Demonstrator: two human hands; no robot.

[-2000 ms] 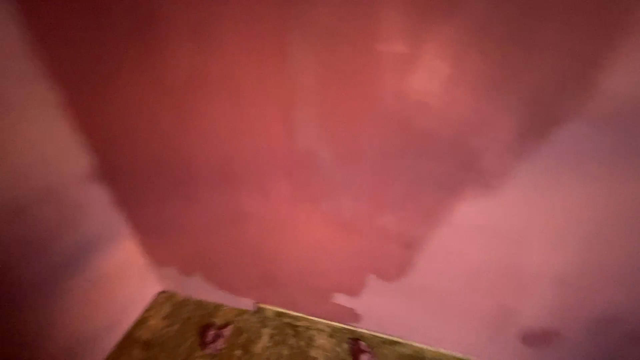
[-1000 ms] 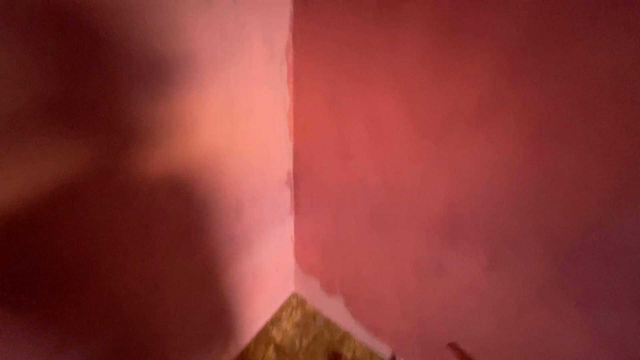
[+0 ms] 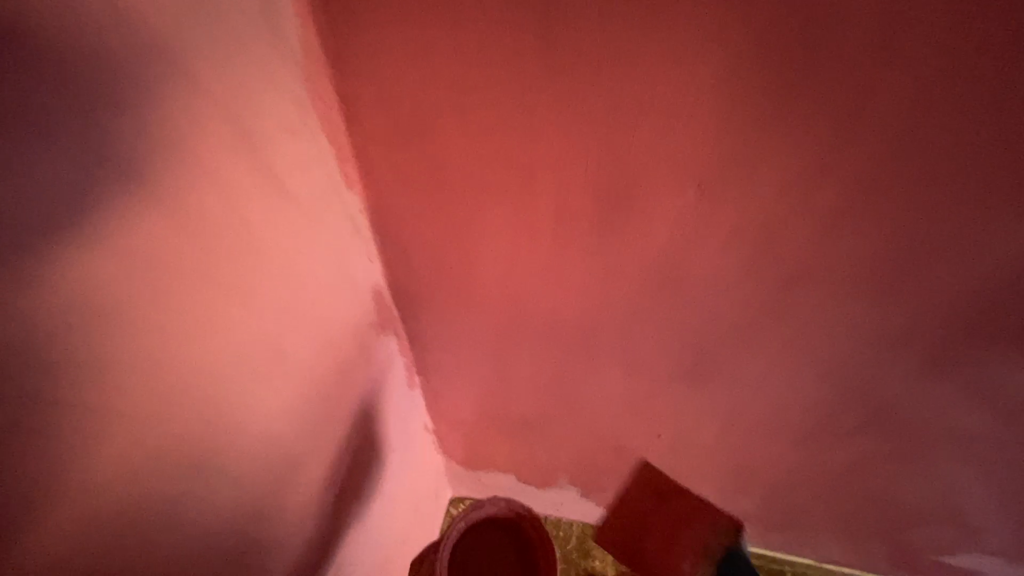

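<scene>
A round container [image 3: 498, 506] with a paint-smeared rim and a dark red inside shows at the bottom edge, cut off by the frame. A small dark reddish shape at its left side may be part of my left hand; I cannot tell. To the right, a wide flat paintbrush [image 3: 668, 520] has red-coated bristles tilted up and left, close in front of the wall's foot. Its dark lower part runs out of view, and my right hand is not visible. Behind stands a red-painted wall [image 3: 608, 240], meeting a lighter pink wall [image 3: 200, 320] at a corner.
Uneven red paint edges the corner, and a pale pink strip [image 3: 528, 490] runs along the red wall's foot. Below lies a mottled yellow-brown floor [image 3: 580, 544]. Dark blurred shadows fall on the left wall. A light edge borders the floor at lower right.
The container and the paintbrush have come into view at the bottom. The view has swung across the walls, and the shadow on the left wall has changed shape.
</scene>
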